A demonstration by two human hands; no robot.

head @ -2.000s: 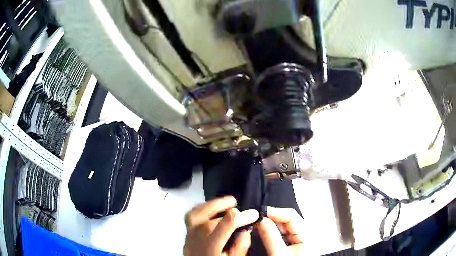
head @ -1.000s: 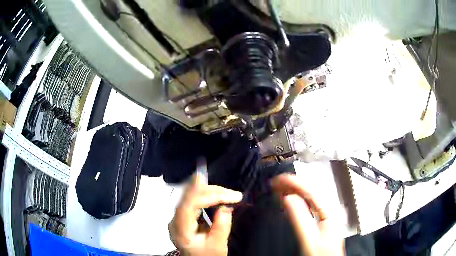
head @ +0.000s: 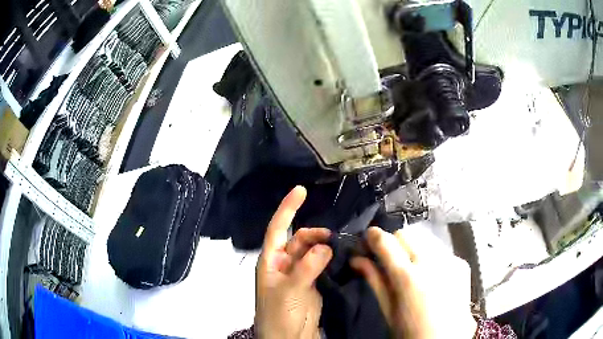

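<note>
A black fabric piece (head: 347, 291) hangs between my two hands in front of the needle area (head: 390, 192). My left hand (head: 291, 271) pinches its upper edge between thumb and bent fingers, with the index finger pointing up. My right hand (head: 413, 281) grips the same edge at the right; its fingertips are partly hidden by the cloth and slightly blurred. A dark folded edge lies between the fingertips. More black fabric (head: 264, 189) lies behind, beside the off-white sewing machine head (head: 311, 73). The fabric near the needle is too dark to separate.
Stacked rounded black pocket pieces (head: 149, 225) with a small pale label lie at left. A blue crate (head: 86, 318) is at lower left. White shelving (head: 49, 198) holds layered cut pieces (head: 79, 172). A brown-edged strip (head: 466, 251) lies right of the needle area.
The view has shifted, showing more table and dark fabric behind the machine head. My hands have come closer together than a second ago and both pinch the cloth edge. The dark looped tool no longer shows.
</note>
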